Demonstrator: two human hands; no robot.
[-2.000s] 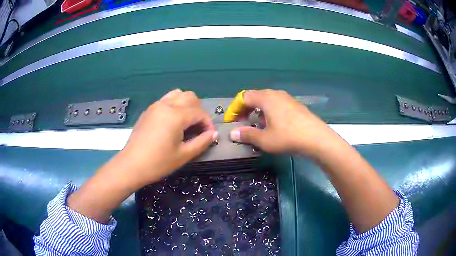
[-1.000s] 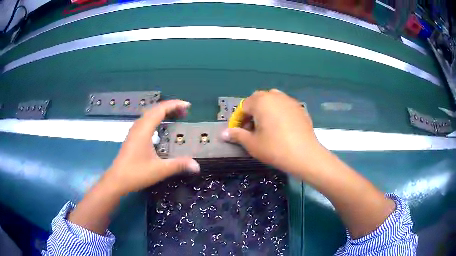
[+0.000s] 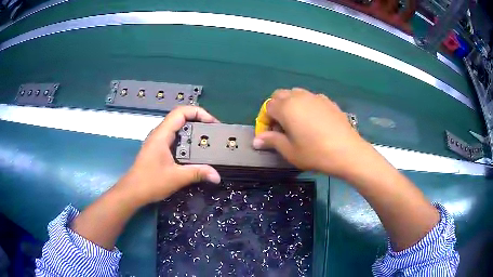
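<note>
A grey four-position plate (image 3: pixel 216 154) lies on top of a plate stack behind the tray. Two of its brass-coloured centres show; its right part is hidden under my right hand. My left hand (image 3: pixel 167 151) grips the stack's left end, fingers at the back edge and thumb at the front. My right hand (image 3: pixel 308 130), with a yellow finger cot (image 3: pixel 263 118), has thumb and finger close together on the plate, right of the second centre. Anything pinched there is hidden. The black parts tray (image 3: pixel 235 232) in front holds scattered small rings with bright glints.
Single plates lie on the green conveyor belt (image 3: pixel 232 76): one behind my left hand (image 3: pixel 154 96), one at far left (image 3: pixel 37 93), one at far right (image 3: pixel 464 145). Another shows partly behind my right hand (image 3: pixel 353 120). Red and blue items are at the upper right.
My left hand has closed in from apart onto the stack's left end. My right hand stays over the plate's right part. The view has tilted, and the belt plate at left appears further right.
</note>
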